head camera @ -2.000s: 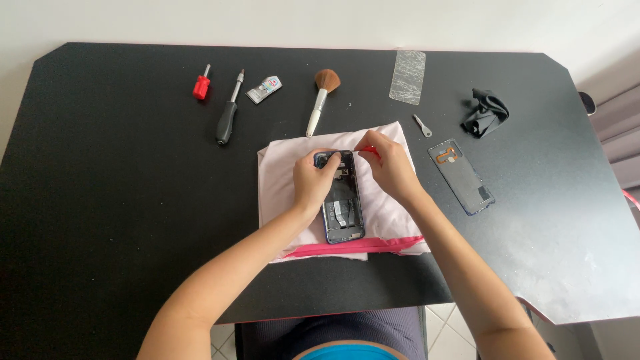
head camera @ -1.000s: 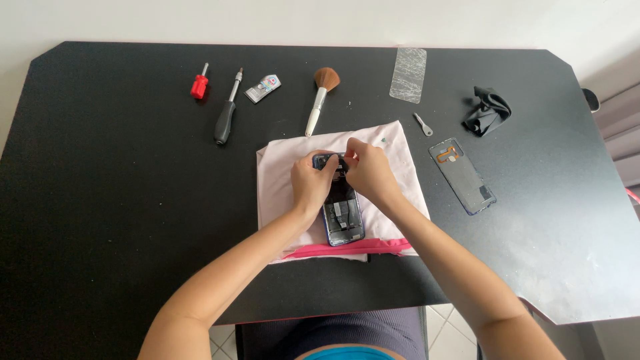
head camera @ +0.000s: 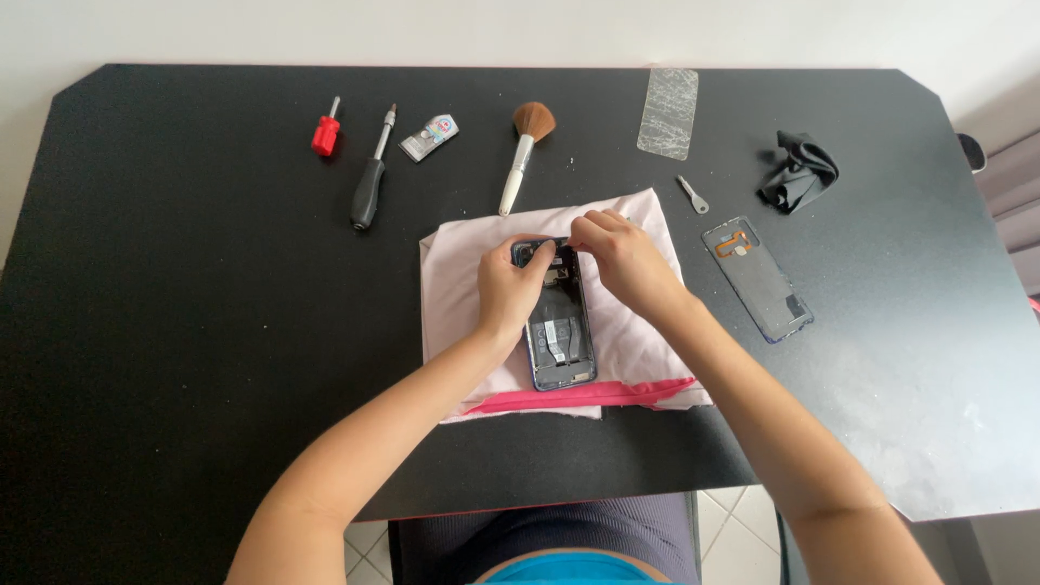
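Observation:
An opened smartphone [head camera: 561,325] lies on a folded pink cloth [head camera: 455,284], its battery and inner parts showing. My left hand [head camera: 516,280] grips the phone's upper left side, the thumb over its top part. At the phone's top right corner is my right hand [head camera: 613,248], fingers pinched together; whether a small tool is between them is hidden. The phone's detached back cover [head camera: 760,280], with an orange flex part, lies to the right of the cloth.
Behind the cloth lie a red screwdriver [head camera: 326,136], a black-handled screwdriver [head camera: 370,191], a small packet [head camera: 429,138], a makeup brush [head camera: 516,175] and a cracked clear sheet [head camera: 668,114]. A SIM ejector-like pin [head camera: 695,196] and a crumpled black cloth [head camera: 800,175] lie at right.
Two seconds ago a red item showed in my right hand; it no longer shows. That hand moved in to the phone's top, then slightly right. My left hand has stayed on the phone.

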